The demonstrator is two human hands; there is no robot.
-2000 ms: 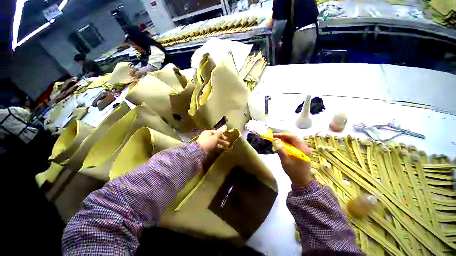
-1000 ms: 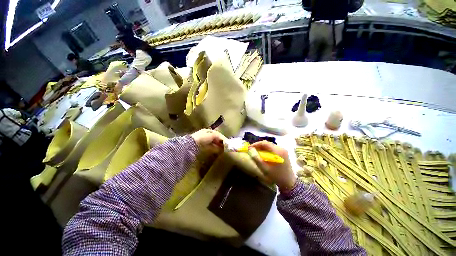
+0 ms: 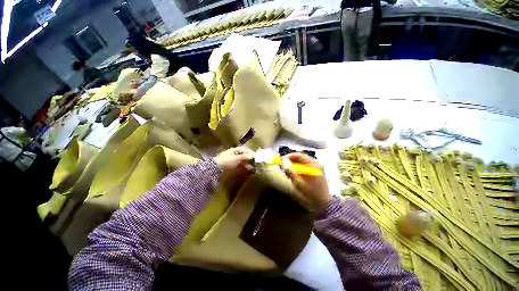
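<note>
A tan bag body (image 3: pixel 227 250) with a dark brown patch (image 3: pixel 277 227) on its outer face stands nearest in front of me. My left hand (image 3: pixel 234 161) pinches its top edge. My right hand (image 3: pixel 310 181) holds the glue brush (image 3: pixel 301 169) by its bright yellow handle. The brush's whitish head meets the rim beside my left fingertips; the exact contact is blurred. My right palm and lower fingers cover part of the body's upper edge.
More bag bodies (image 3: pixel 145 176) stand crowded at left and behind. Straps (image 3: pixel 432 199) lie in a wide pile at right with an amber lump (image 3: pixel 414 223) on them. A white bottle (image 3: pixel 344 124), a small container (image 3: pixel 382 129) and silvery tools (image 3: pixel 441 136) stand or lie beyond. People are in the background.
Since two seconds ago, my right hand has moved left with the brush, bringing its head from beyond the rim to my left fingertips. Over the last second both hands have barely moved.
</note>
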